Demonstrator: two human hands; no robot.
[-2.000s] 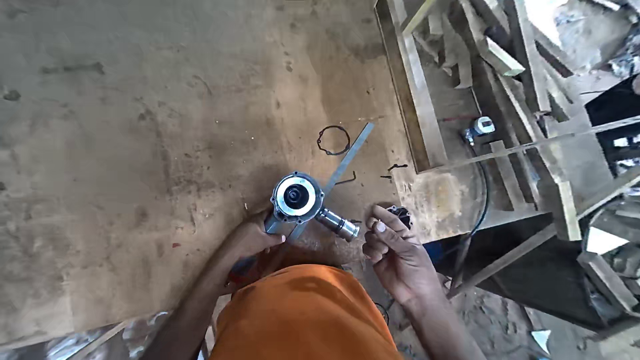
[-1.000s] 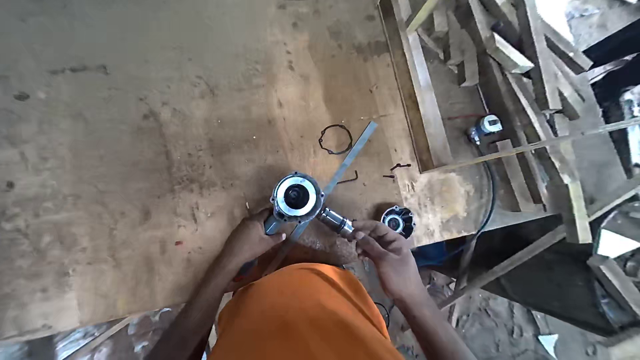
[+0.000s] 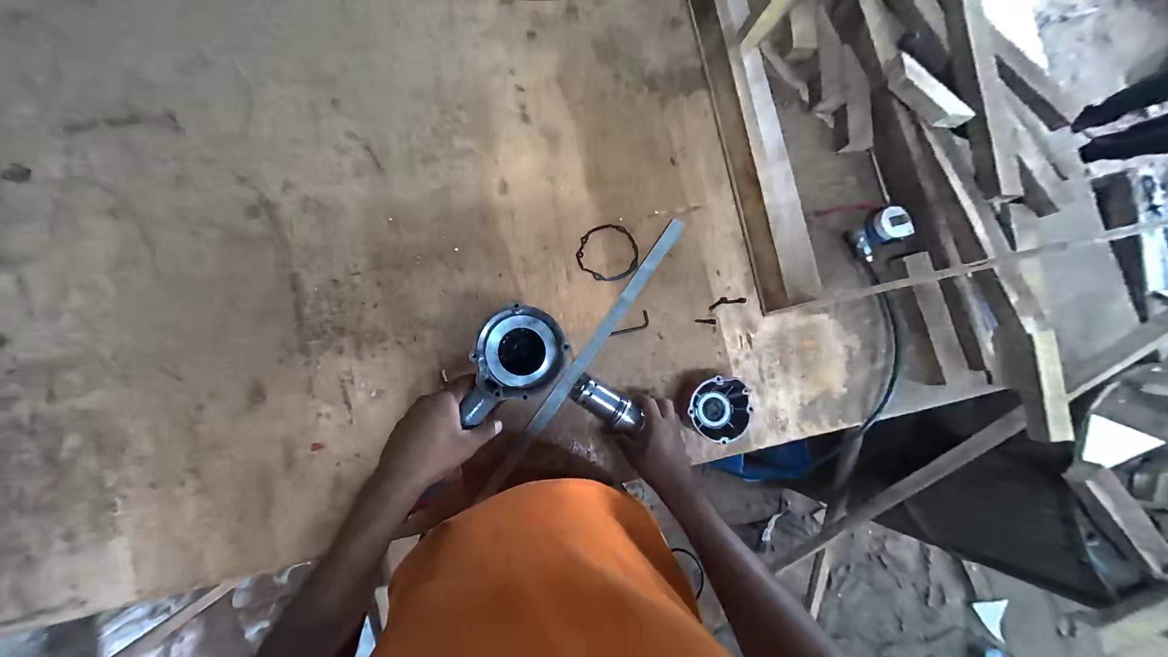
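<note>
My left hand grips the short side arm of a round metal housing, whose bore faces up with a dark centre. In my right hand is the end of a shiny metal cylinder, just right of the housing. A flat metal bar slants between housing and cylinder. Right of my right hand lies a round ribbed metal cover. A thin black ring gasket and a hex key lie beyond, with small dark screws further right.
The wooden tabletop ends at my front edge. At its right stands a raised wooden frame piece. Stacked timber offcuts, a gauge-like device and a dark hose are at the right. Blue material hangs below the edge.
The cylinder has come apart from the housing, with the bar now showing between them. The housing's centre has turned from a ringed part to a dark bore. My right hand has closed around the cylinder's end.
</note>
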